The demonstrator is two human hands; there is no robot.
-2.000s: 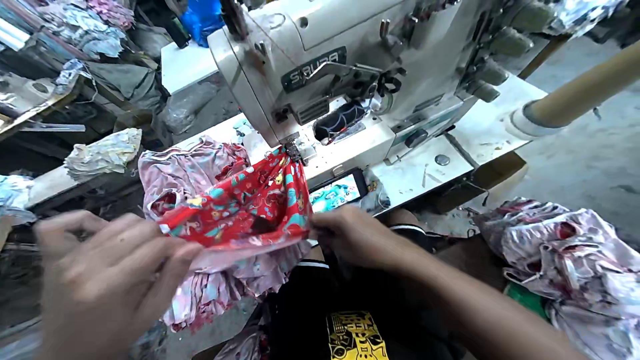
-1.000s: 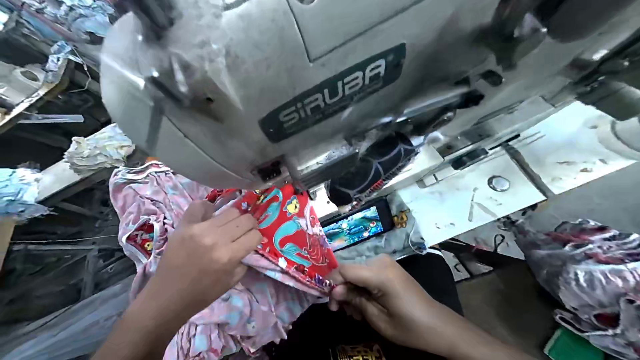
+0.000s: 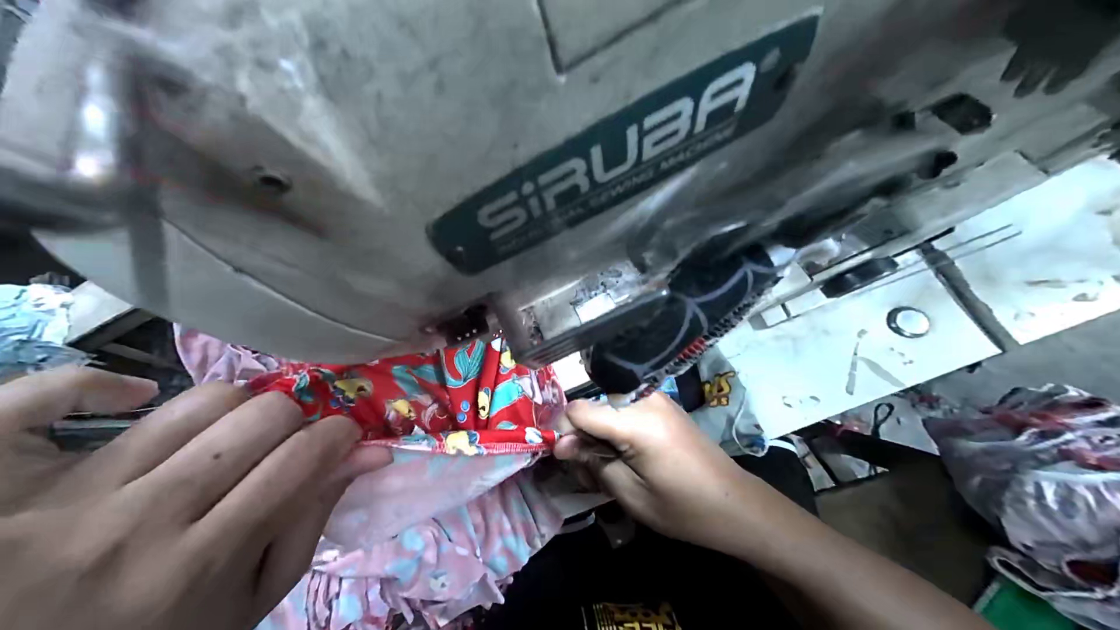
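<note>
A red printed fabric piece [image 3: 437, 394] lies under the head of the Siruba sewing machine [image 3: 367, 175], stretched between my hands. My left hand [image 3: 192, 490], large in the lower left, has its fingers along the fabric's folded, stitched edge; its fingertips are partly hidden. My right hand [image 3: 647, 446] pinches the right end of that edge between thumb and fingers. The machine head hides the needle area. Pink printed fabric [image 3: 429, 560] hangs in folds below the red piece.
The white machine table [image 3: 840, 350] extends to the right, with a round metal disc [image 3: 908, 322] set in it. A bundle of printed fabric [image 3: 1041, 490] sits at the far right. Pale blue cloth [image 3: 35, 324] lies at the left edge. A black patterned cover [image 3: 674, 324] is on the machine.
The view has moved much closer to the machine. My left hand has moved left along the red fabric, whose folded edge now runs nearly level between my hands. My right hand still pinches its end.
</note>
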